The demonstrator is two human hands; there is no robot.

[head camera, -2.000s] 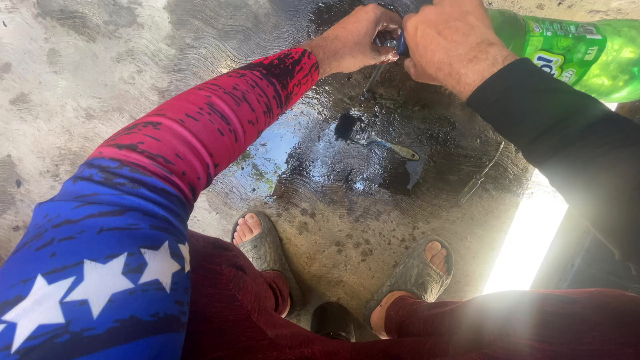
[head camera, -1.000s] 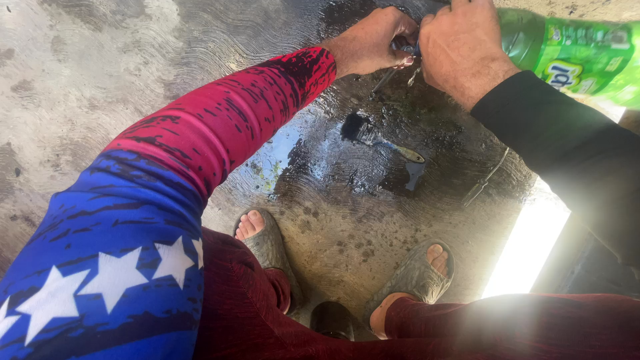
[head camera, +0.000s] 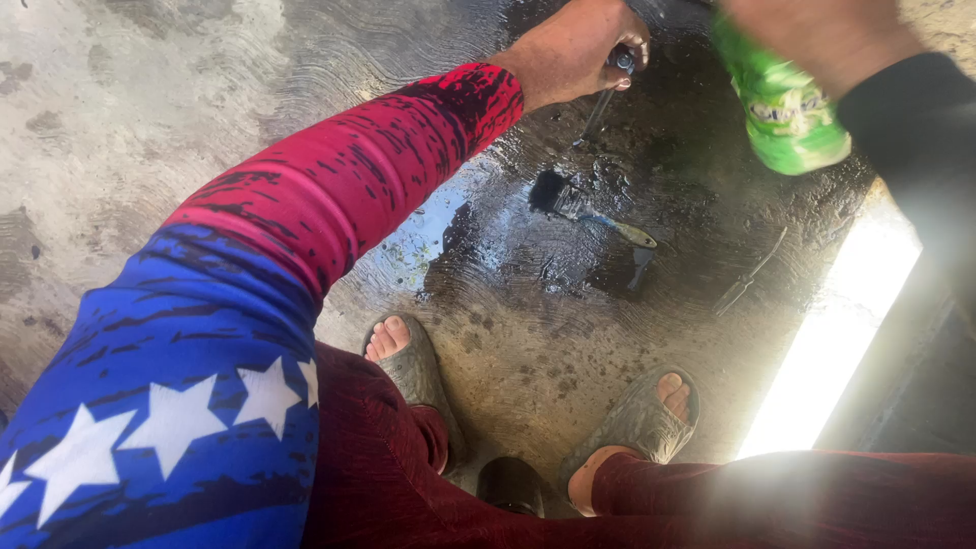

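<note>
My left hand (head camera: 591, 49), at the top centre, is closed around a small dark part (head camera: 622, 58) with a round end; what kind of part it is I cannot tell. A thin metal rod or stream hangs below it. At the top right my right hand (head camera: 823, 34) is blurred and grips the upper part of a green plastic bottle (head camera: 793, 126), whose broad end points down. Below my left hand a paintbrush (head camera: 591, 211) with dark wet bristles lies on the wet floor.
A screwdriver-like tool (head camera: 743, 284) lies on the wet concrete floor (head camera: 488, 328) right of the brush. My sandalled feet (head camera: 415, 362) stand below, with a dark round object (head camera: 509, 486) between them. A bright light strip lies at the right.
My right hand has moved away from my left, toward the right. The green bottle has swung from lying sideways to pointing its broad end down. My left hand still holds the small part.
</note>
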